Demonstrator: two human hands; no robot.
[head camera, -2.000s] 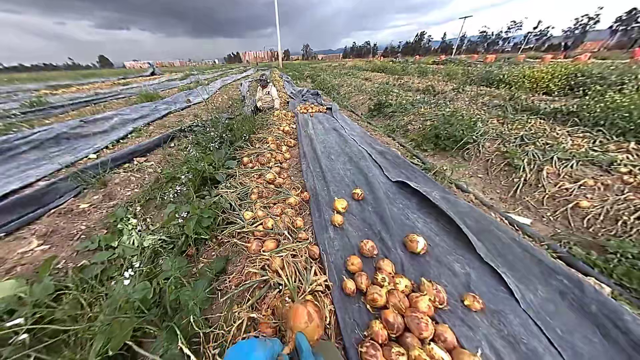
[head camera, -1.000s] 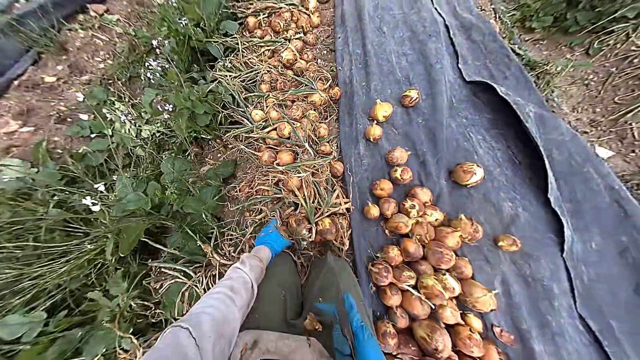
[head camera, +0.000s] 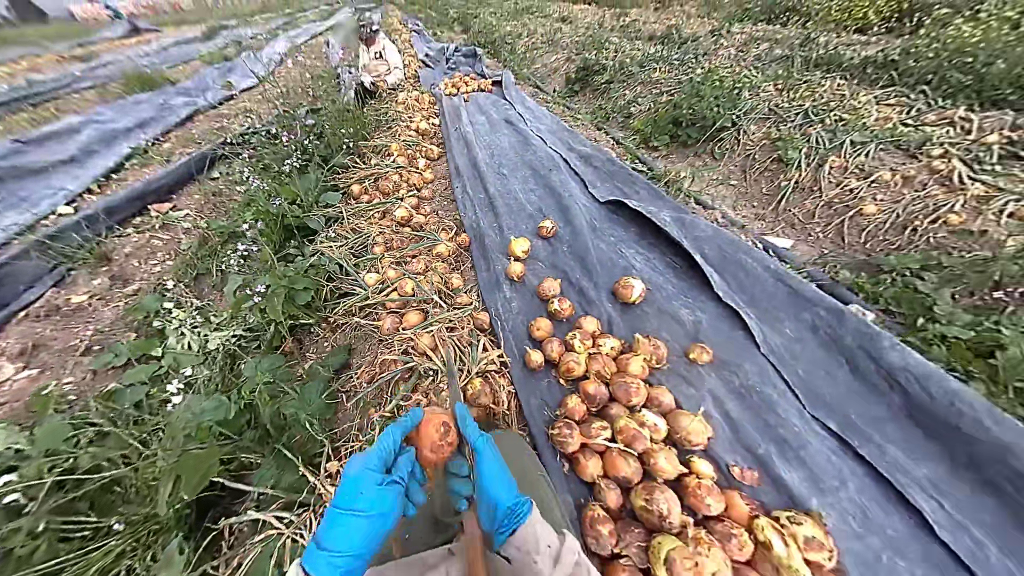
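Note:
Near the bottom centre, my left hand (head camera: 372, 488), in a blue glove, holds an onion (head camera: 434, 437) between thumb and fingers. Just to its right my right hand (head camera: 488, 476), gloved the same, grips a long narrow tool, seemingly a knife (head camera: 453, 376); its blade points up and away, and a brownish handle end shows below the hand. The blade is beside the onion; whether they touch I cannot tell. Pulled onions with dry tops (head camera: 408, 288) lie along the soil row ahead. On the dark fabric sheet (head camera: 584, 200) to the right rests a pile of onions (head camera: 632, 440).
A co-worker (head camera: 379, 60) crouches farther up the row, near a smaller onion pile (head camera: 466, 85) on the sheet. Green weeds (head camera: 264, 280) border the row on the left, with another dark sheet (head camera: 104, 164) beyond. More onions with tops (head camera: 904, 176) lie on the right.
A second ago my left hand was down at the onions by my knees; now it is raised with an onion in it. My right hand has come up beside it with the tool. The view has tilted up.

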